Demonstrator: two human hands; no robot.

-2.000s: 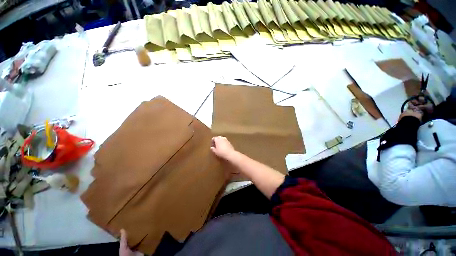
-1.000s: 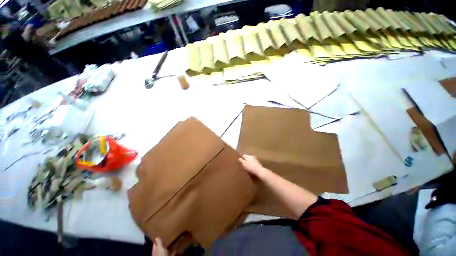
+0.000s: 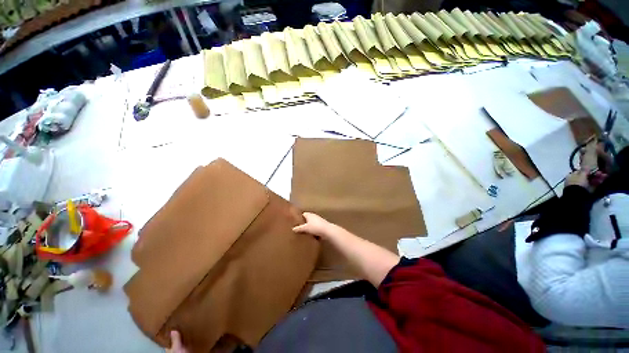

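Note:
A large brown bag body panel (image 3: 214,255) with notched edges and a dark line across it lies in front of me, its near edge over the table's edge. My right hand (image 3: 312,226) grips its right edge, thumb on top. My left hand (image 3: 176,340), mostly cut off by the lower rim, holds its lower left edge. Whether several sheets are stacked there I cannot tell. A second brown panel (image 3: 352,186) with stepped corners lies flat on the table to the right, partly under my right forearm.
A glue pot in a red bag (image 3: 90,234) and scrap strips (image 3: 21,262) are at the left. A hammer (image 3: 153,89) and small tan block (image 3: 198,106) lie at the upper left, olive-yellow folded pieces (image 3: 331,55) along the far side. A neighbouring worker (image 3: 586,241) holds scissors (image 3: 598,148).
The view has swung left, then back right. Both hands still hold the panel, whose near edge now bends more. The second panel stays put.

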